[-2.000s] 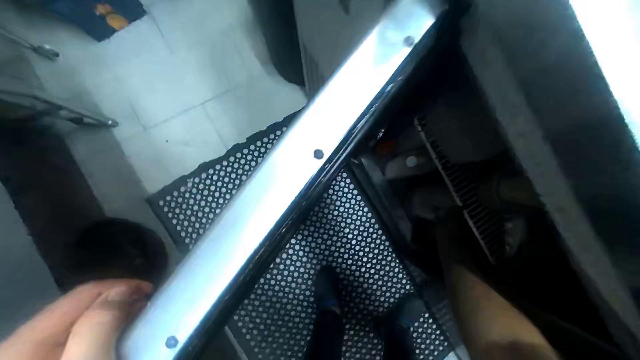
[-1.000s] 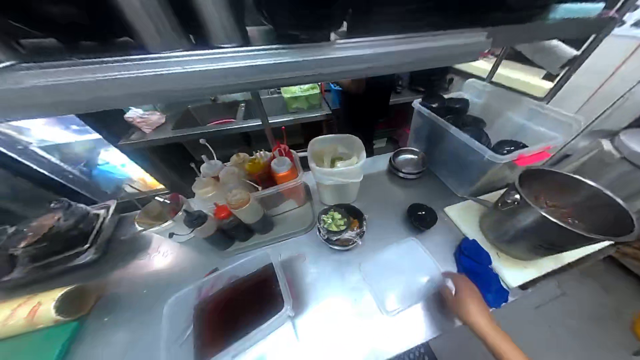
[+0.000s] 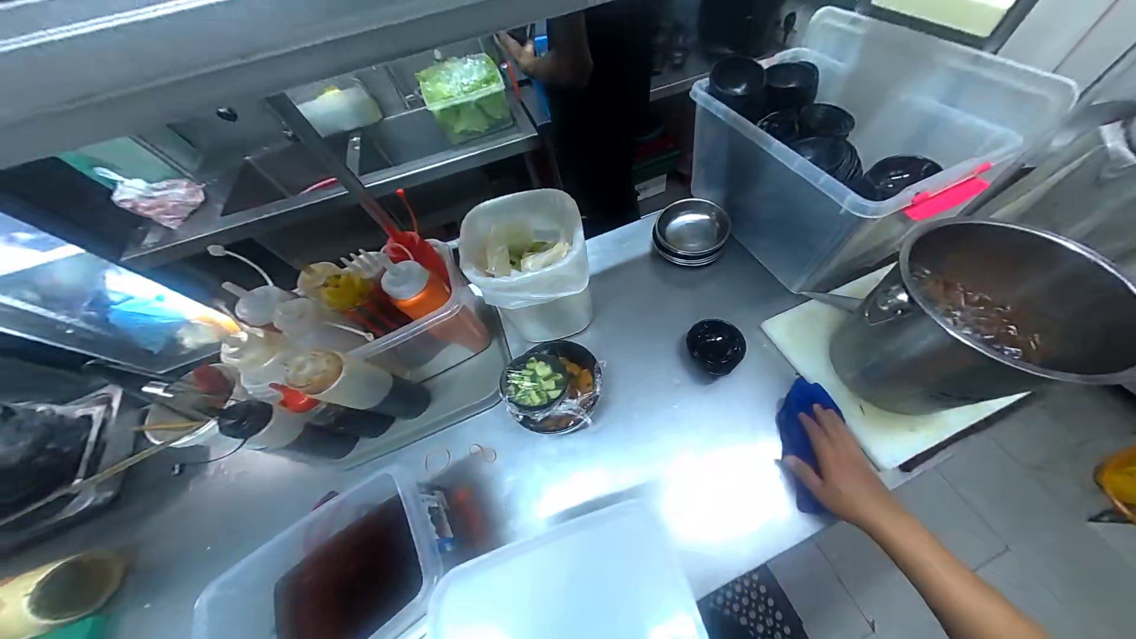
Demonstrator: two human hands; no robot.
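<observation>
My right hand lies with its palm on a blue cloth on the steel counter, at the edge of a white cutting board. My left hand is out of view. A translucent plastic lid is at the bottom middle, overlapping the corner of a clear tub of dark red liquid. A small black bowl stands above the cloth. To its left, a bowl of chopped green vegetable sits in a larger bowl partly covered with plastic film.
Squeeze bottles crowd a tray at left, beside a lined white container. Stacked metal bowls stand behind. A large steel pot rests on the board, near a plastic bin of black bowls. Another person stands beyond the counter.
My right hand has moved from the plastic lid onto the blue cloth. The lid has moved left and toward me, over to the red liquid's tub. Two seconds ago the view showed a metal edge and floor.
</observation>
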